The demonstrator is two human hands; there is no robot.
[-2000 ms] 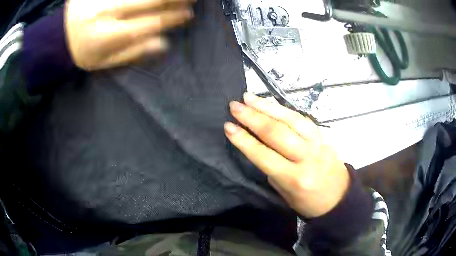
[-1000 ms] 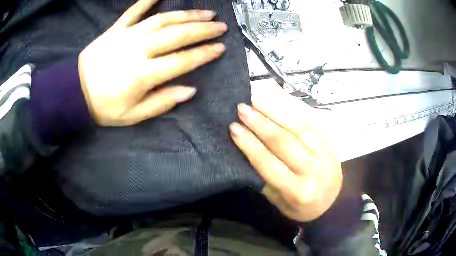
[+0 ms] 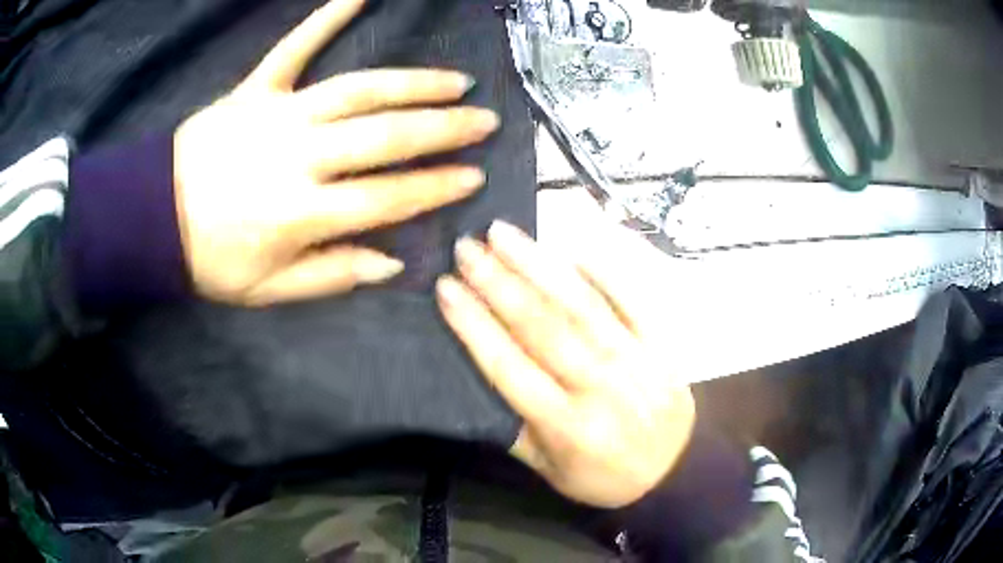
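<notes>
A black cloth panel (image 3: 297,374) covers the left and middle of the view, from the top edge down to my lap. My left hand (image 3: 330,176) lies flat on it, palm down, with fingers spread. My right hand (image 3: 561,363) lies lower right, its fingertips on the cloth near the panel's right edge and its thumb side at the lower border of the cloth. The fingers of my right hand are nearly together; whether it pinches the cloth is hidden. The needle area is not visible.
A thin slanting metal arm (image 3: 572,148) runs beside the cloth edge. Shiny plates (image 3: 599,77) lie right of the cloth. A cream ribbed knob (image 3: 768,63) and green scissor handles (image 3: 847,121) are at the upper right. Dark crumpled cloth (image 3: 946,407) hangs at the right.
My left hand has come down from the top onto the cloth and spread its fingers. My right hand has moved left and slightly down. The cloth's fold has flattened.
</notes>
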